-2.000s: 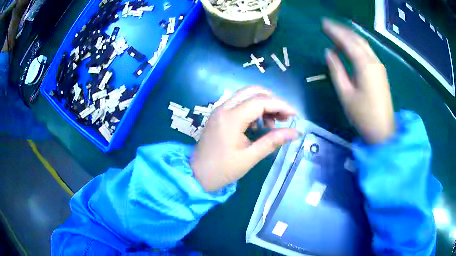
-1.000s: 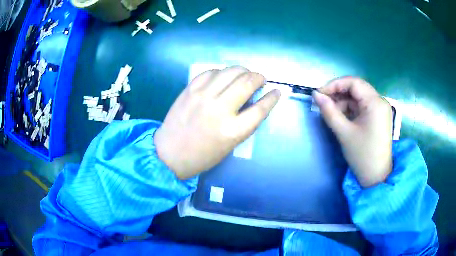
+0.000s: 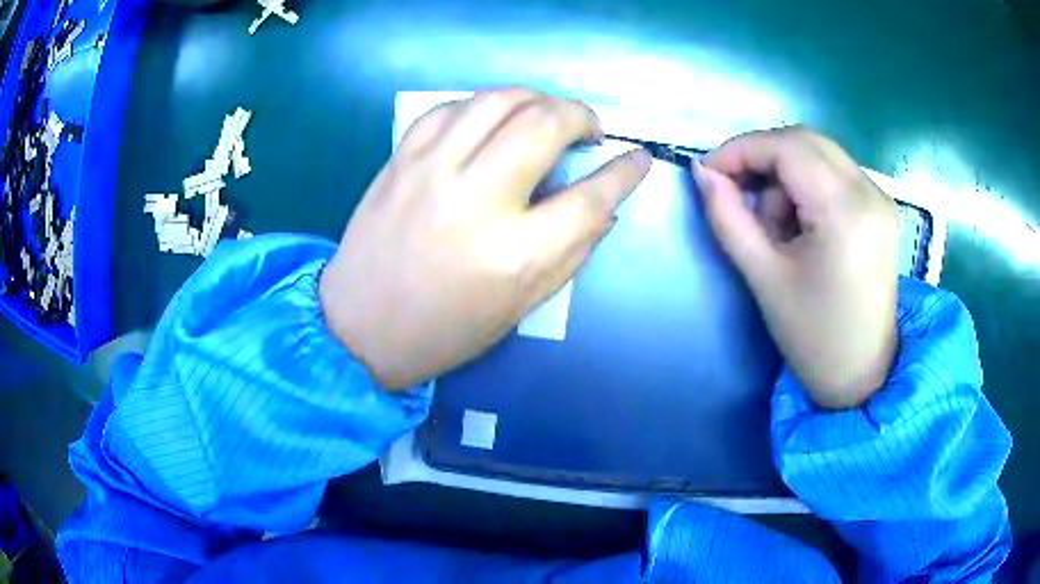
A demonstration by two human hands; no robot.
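The tablet back cover (image 3: 639, 376) lies in front of me on a white protective sheet (image 3: 401, 465), dark blue with a raised black rim. My left hand (image 3: 479, 228) rests over its upper left part, thumb and index finger apart near the far rim. My right hand (image 3: 810, 251) has thumb and index fingertips pinched at the far rim, at a small dark piece (image 3: 675, 154); its outline is too small to tell it from the rim slot. I cannot tell whether the left fingers hold anything. A small white label (image 3: 479, 430) and a larger one (image 3: 547, 317) sit on the cover.
A pile of loose white-and-dark parts (image 3: 203, 219) lies left of the cover. The blue parts tray (image 3: 103, 194) stands at the left edge, cut off by the picture. Crossed cream liners (image 3: 274, 11) lie at the top left. Bright glare crosses the green mat behind the cover.
Both hands came together at the cover's far rim, and the cover now lies squarer to me. In the last second the hands stayed at the rim. The waste pot has left the view.
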